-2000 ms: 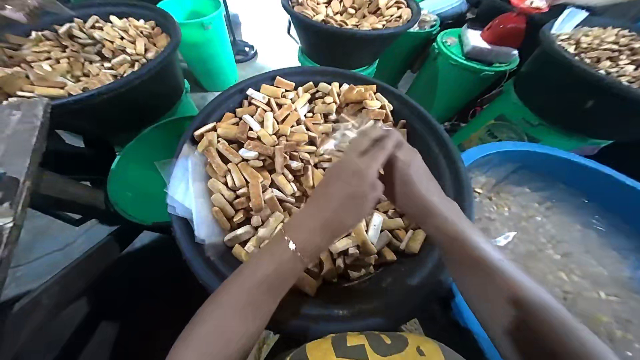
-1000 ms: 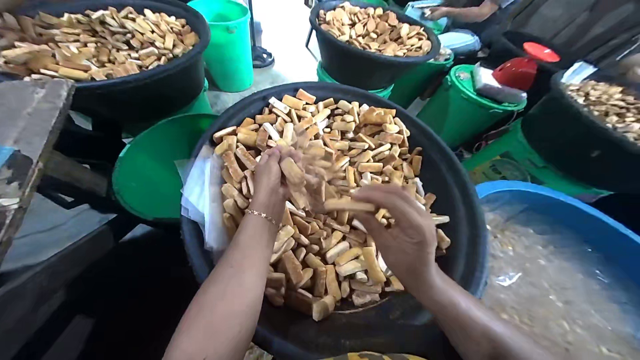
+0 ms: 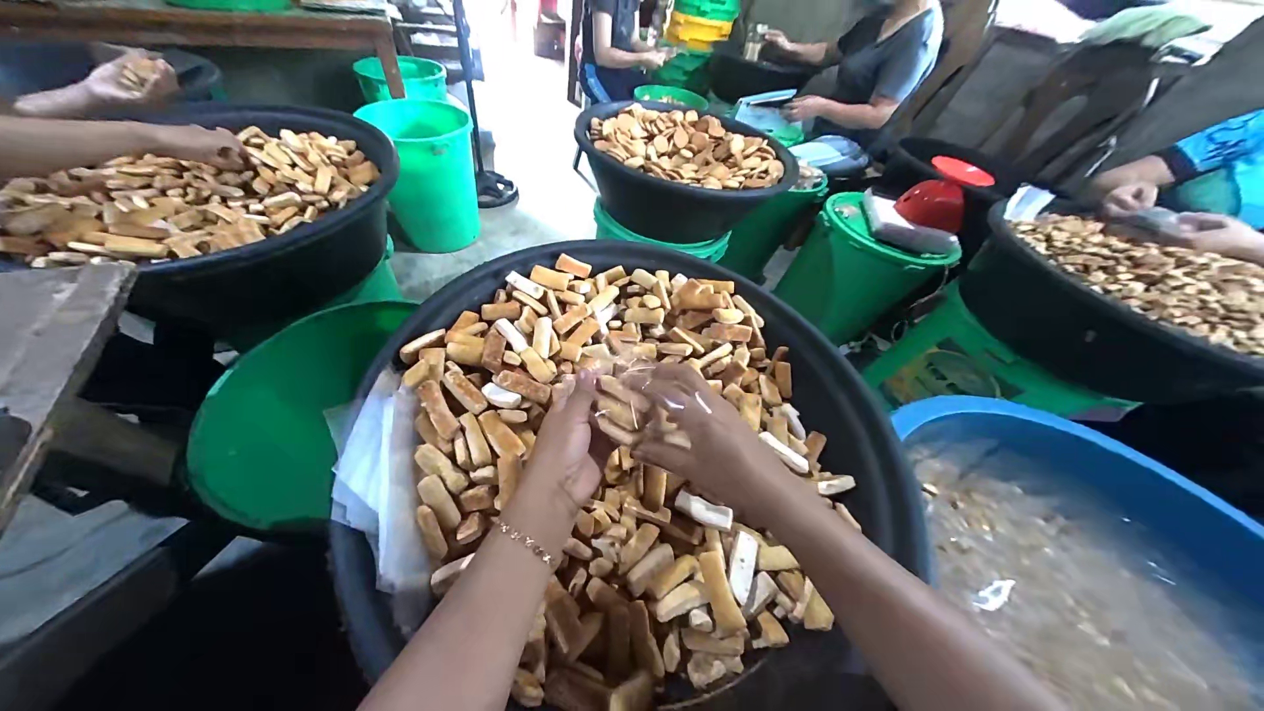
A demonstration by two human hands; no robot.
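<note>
A black plastic tub point(image 3: 879, 444) in the middle holds a heap of baked rectangular biscuit sticks point(image 3: 474, 395). Over the heap, my left hand point(image 3: 573, 434) supports a clear plastic bag point(image 3: 627, 395) with several biscuit sticks inside. My right hand point(image 3: 701, 425) grips the bag from the other side, its fingers curled at the plastic and partly blurred. A thin bracelet point(image 3: 525, 543) is on my left wrist. Flat clear plastic bags point(image 3: 380, 484) hang over the tub's left rim.
Black tubs of biscuits stand at the left point(image 3: 365, 217), the back point(image 3: 681, 222) and the right point(image 3: 1047, 336), with people's hands at the left and right ones. A blue tub point(image 3: 948, 410) lined with plastic sits at lower right. A green bucket point(image 3: 267, 425) and a wooden bench point(image 3: 59, 336) are at left.
One second ago my hands were farther apart, the right holding a biscuit stick; now both are together at the bag. The view has tilted up, showing more of the room.
</note>
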